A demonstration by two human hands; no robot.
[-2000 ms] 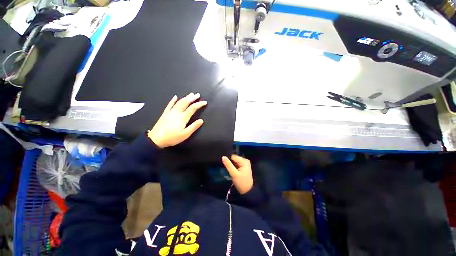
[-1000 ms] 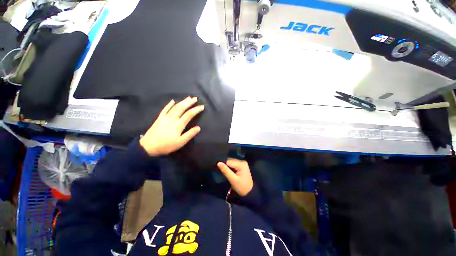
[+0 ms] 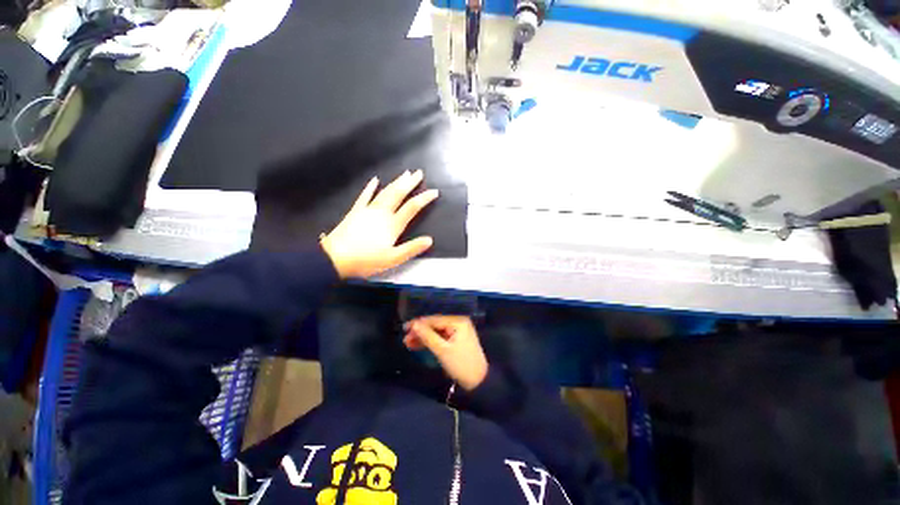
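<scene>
A large black fabric panel (image 3: 326,89) lies on the white machine table, its right edge by the presser foot (image 3: 466,99) under the lit left end of the JACK sewing machine (image 3: 612,94). The fabric is rumpled in a ridge left of the needle. My left hand (image 3: 380,232) lies flat on the panel near the table's front edge, fingers spread. My right hand (image 3: 449,347) is below the table edge in front of my lap, fingers curled, near a small dark piece; whether it holds anything is unclear.
Thread snips (image 3: 706,210) lie right of the needle. A folded black bundle (image 3: 113,143) lies at the far left. A small black cloth (image 3: 862,258) hangs at the table's right end. A blue basket (image 3: 61,365) stands lower left, and a dark fabric pile (image 3: 780,414) lies lower right.
The panel has moved away from my lap, so its near edge now lies on the table. My left hand has moved up and right with it. My right hand has let go of the panel's edge.
</scene>
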